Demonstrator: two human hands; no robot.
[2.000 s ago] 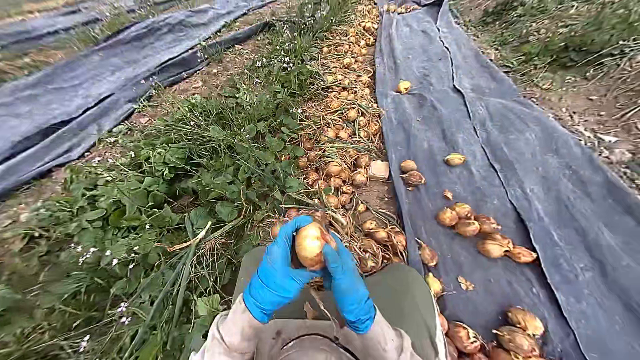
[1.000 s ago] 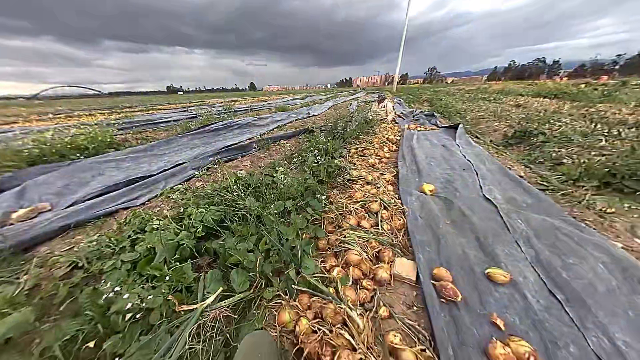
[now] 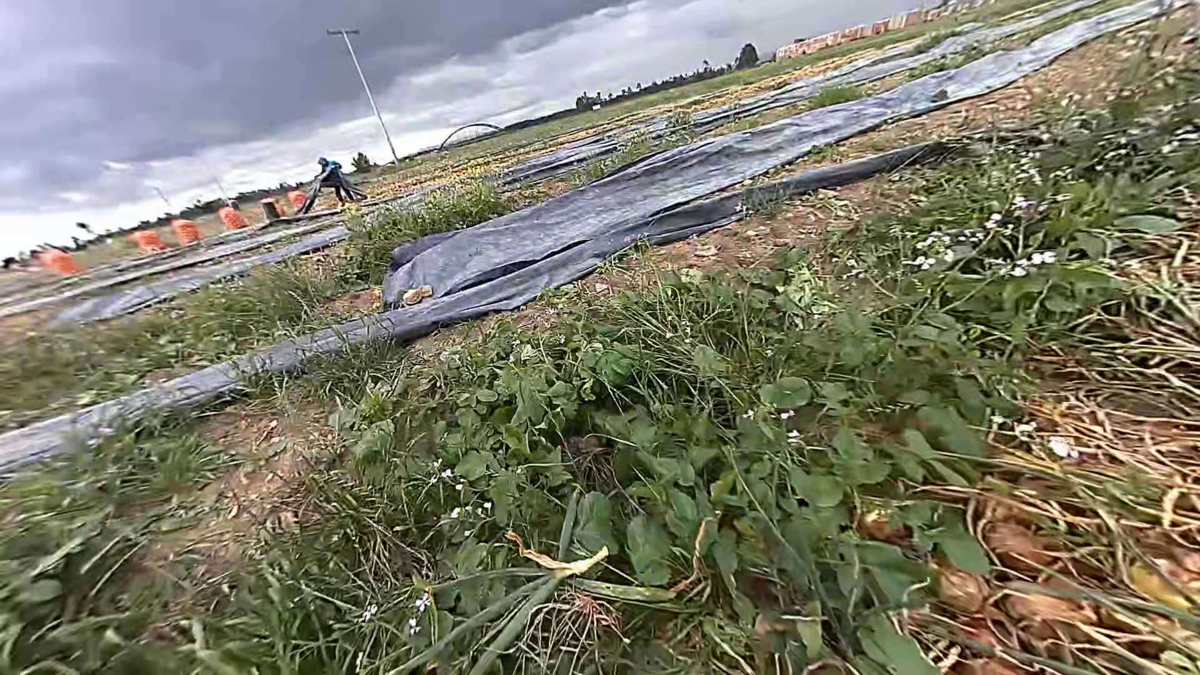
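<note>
Neither my left hand nor my right hand shows in the head view now, so what they hold cannot be seen. At the lower right, onions [image 3: 1041, 572] lie partly hidden under dry stalks [image 3: 1116, 403] and leaves. A pulled green onion plant with pale roots [image 3: 581, 619] lies among the leafy weeds [image 3: 656, 487] at the bottom middle.
Long strips of dark sheeting [image 3: 600, 234] run diagonally across the field, with a pale lump [image 3: 417, 295] on one edge. Far left, a person [image 3: 330, 183] bends beside several orange filled sacks [image 3: 186, 232]. A pole [image 3: 368, 94] rises behind them.
Two seconds ago both blue-gloved hands held an onion; they were out of view one second ago and still are. The view has swung up and to the left.
</note>
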